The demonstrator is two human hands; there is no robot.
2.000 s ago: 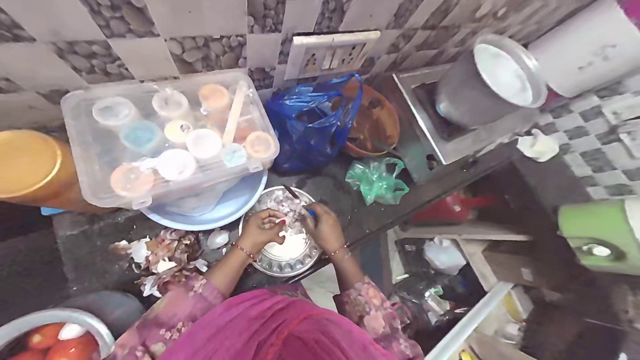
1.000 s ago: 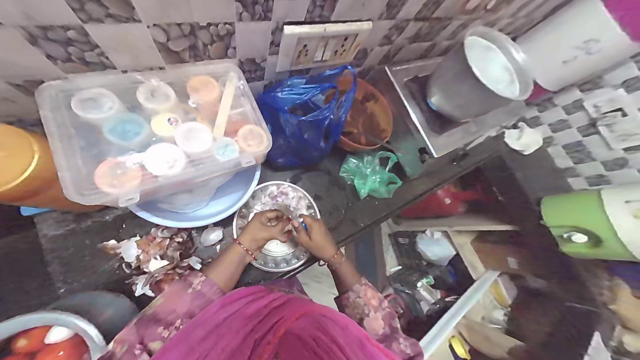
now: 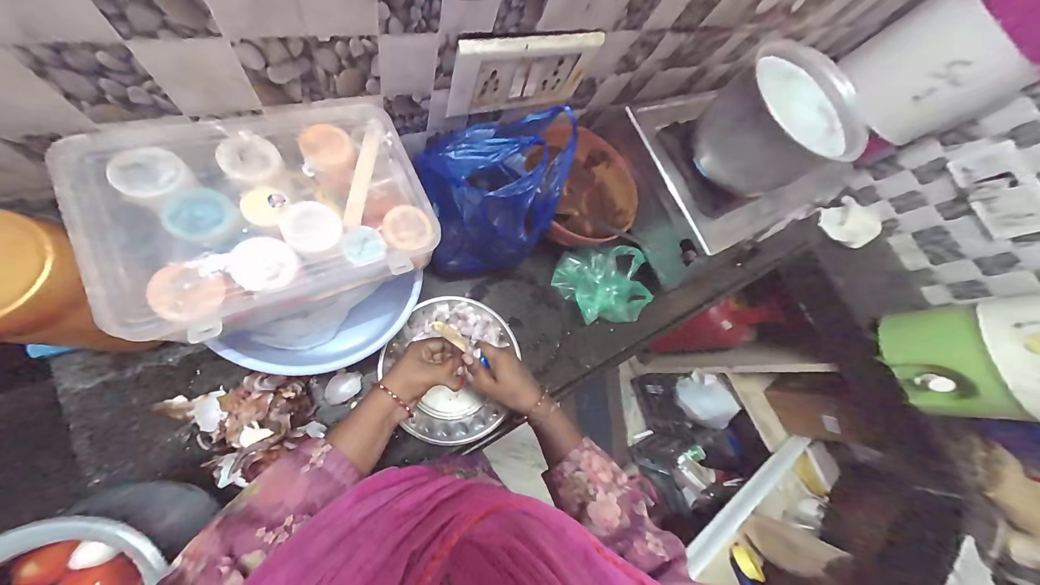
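Note:
A round metal plate (image 3: 478, 431) lies on the dark counter before me, with chopped onion pieces (image 3: 465, 319) heaped at its far side. My left hand (image 3: 426, 370) is above the plate, fingers curled in around something small that I cannot make out. My right hand (image 3: 501, 379) grips a knife with a blue handle (image 3: 483, 360), its blade (image 3: 449, 335) pointing up and left over the onion pieces. The two hands nearly meet. Left of the plate are a pale onion piece (image 3: 343, 387) and a pile of onion peels (image 3: 258, 413).
A clear plastic box of jars (image 3: 122, 313) rests over a light blue basin (image 3: 357, 345). Behind the plate are a blue plastic bag (image 3: 483, 191), a brown bowl (image 3: 626, 183) and a green bag (image 3: 603, 284). A pot (image 3: 743, 130) stands on a stove (image 3: 723, 231). Tomatoes fill a bowl (image 3: 122, 532) lower left.
The knife blade now shows clearly between my hands, pointing up and left; one second ago it was hardly visible. Both hands stay over the plate.

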